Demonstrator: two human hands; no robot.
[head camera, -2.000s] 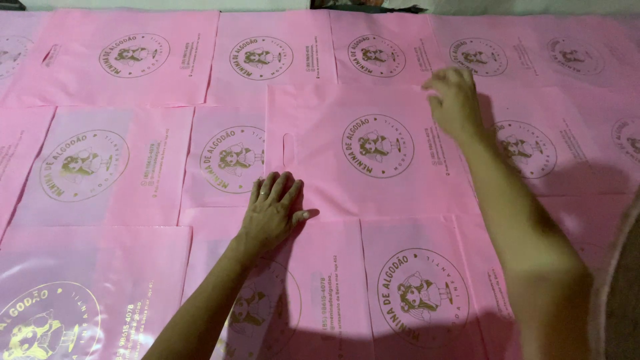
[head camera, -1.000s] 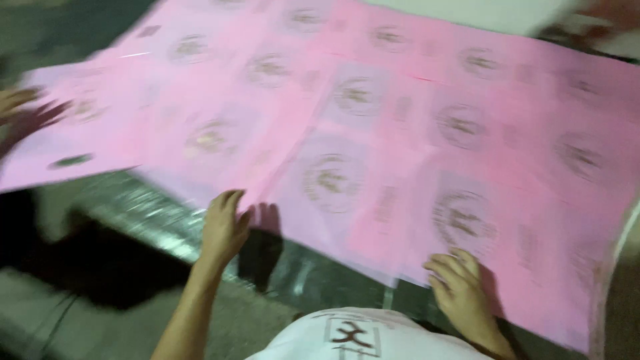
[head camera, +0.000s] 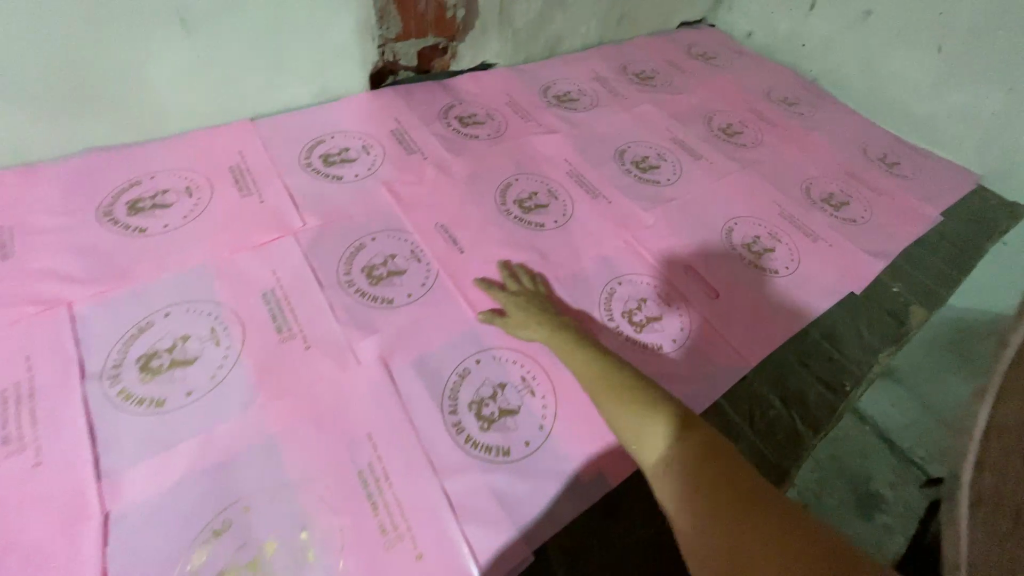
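Pink plastic bags (head camera: 532, 288) with round gold printed emblems lie flat in overlapping rows over the whole surface. My right hand (head camera: 524, 302) reaches in from the lower right, palm down with its fingers spread, over the middle of the bags. Nothing is held in it; whether it touches the plastic I cannot tell. Just right of the wrist is a bag with a round emblem (head camera: 645, 314), and beyond it a slot-shaped handle hole (head camera: 702, 282). My left hand is out of the frame.
A dark sheet or tabletop edge (head camera: 904, 264) shows along the right front side of the bags. Pale walls (head camera: 192, 72) stand behind and at the right, with exposed brick (head camera: 420, 32) at the back. Greenish floor (head camera: 856, 448) lies at the lower right.
The view has swung widely toward the wall corner. My left hand and another hand at the left edge have left the view. My right hand has moved from the front edge to over the bags.
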